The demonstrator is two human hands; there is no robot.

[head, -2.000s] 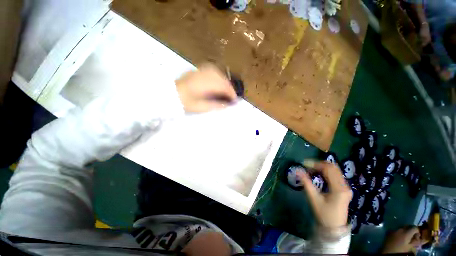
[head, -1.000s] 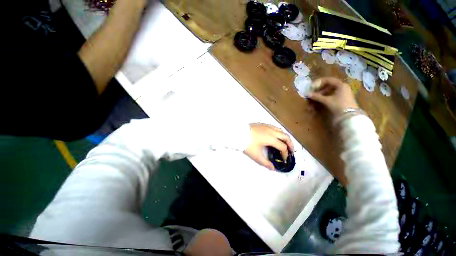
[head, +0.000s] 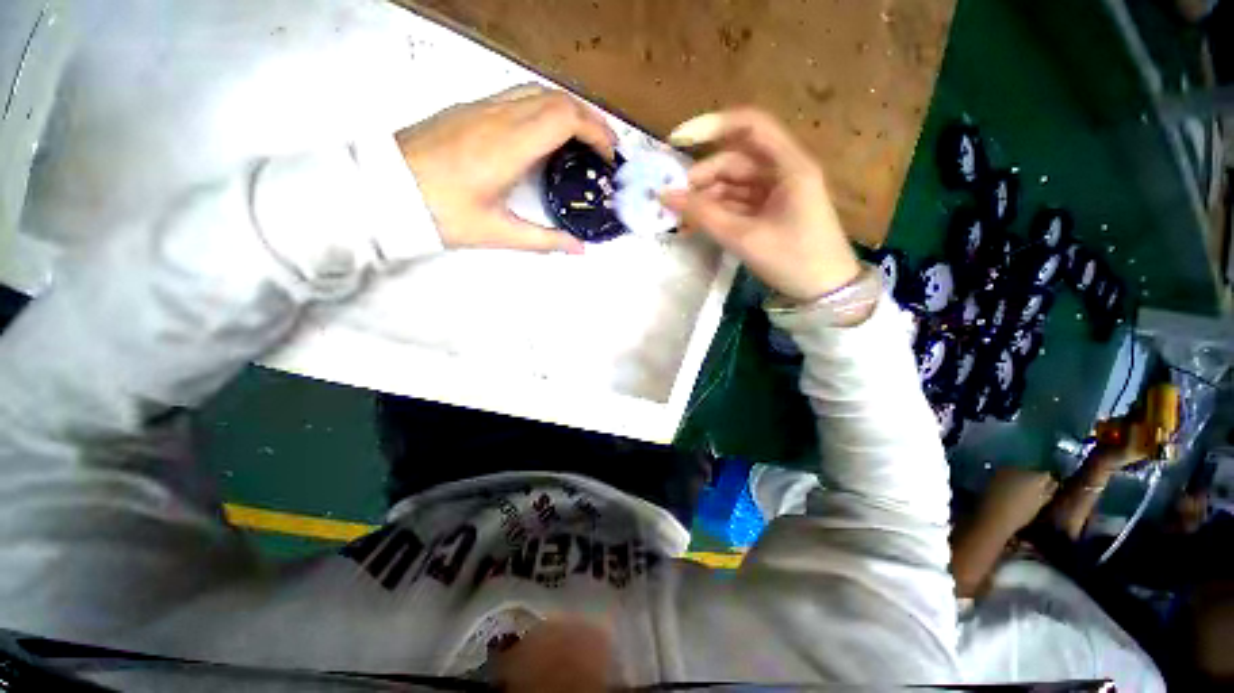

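My left hand [head: 494,169] holds a round black housing [head: 579,192] over the white work board [head: 447,318], thumb and fingers curved around its rim. The housing's open dark face shows, with small yellowish marks in it. My right hand [head: 758,203] pinches a thin white disc [head: 650,192] with small dark holes, a little blurred. The disc is at the housing's right edge and overlaps it; whether they touch I cannot tell. A pale sleeve covers the fingertip of my right index finger.
A brown board [head: 758,68] lies beyond the white board. Many assembled units [head: 995,291] stand grouped on the green surface at the right. At the lower right, another person's hand holds a yellow tool [head: 1157,422]. A blue item [head: 731,504] is near my right sleeve.
My right hand has moved from the loose discs on the brown board to the housing, with a white disc in it. The view has shifted, and the loose discs and yellow strands are out of it.
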